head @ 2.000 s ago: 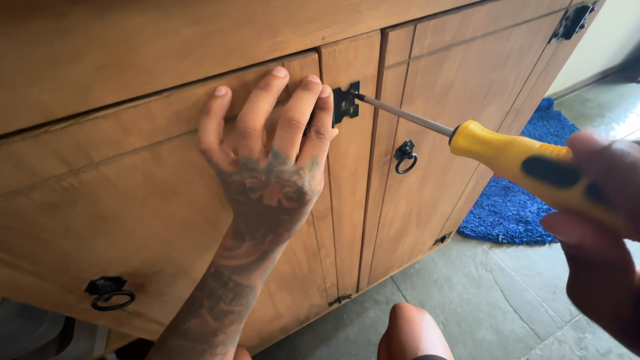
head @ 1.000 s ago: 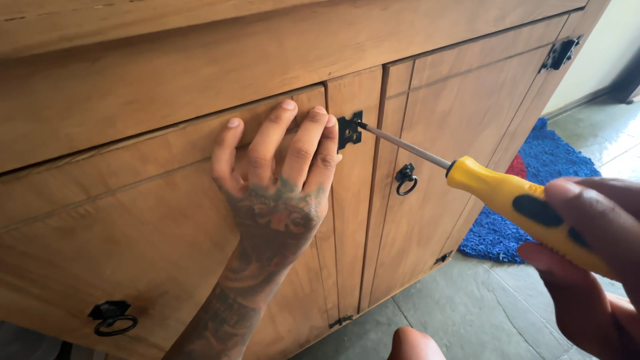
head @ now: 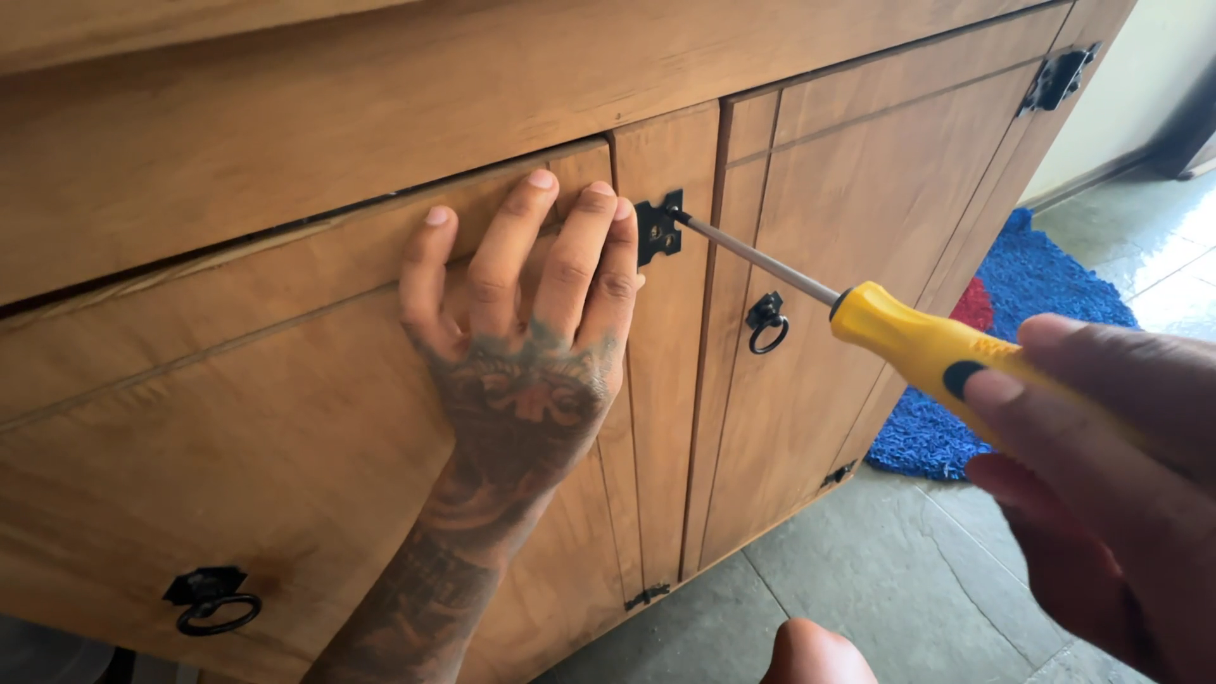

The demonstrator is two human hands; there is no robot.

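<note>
My right hand (head: pixel 1111 456) grips a screwdriver with a yellow and black handle (head: pixel 912 342). Its metal shaft runs left and up, and the tip meets a screw at the upper right corner of a black metal hinge (head: pixel 658 228). That hinge sits on the narrow wooden strip between two cabinet doors, its left part hidden by my fingers. My left hand (head: pixel 532 332), tattooed, lies against the upper right corner of the left cabinet door (head: pixel 285 456), fingers spread and pointing up, fingertips near the door's top edge. Whether it holds anything under the palm cannot be seen.
The right cabinet door (head: pixel 855 237) carries a black ring pull (head: pixel 768 323) and a black hinge (head: pixel 1057 81). Another ring pull (head: pixel 217 600) hangs on the left door. A blue shaggy rug (head: pixel 1054 275) lies on the grey tiled floor (head: pixel 855 560). A knee (head: pixel 817 654) shows at the bottom.
My right fingers have shifted their hold on the screwdriver handle. The screwdriver tip stays at the same hinge corner, and my left hand remains on the left door.
</note>
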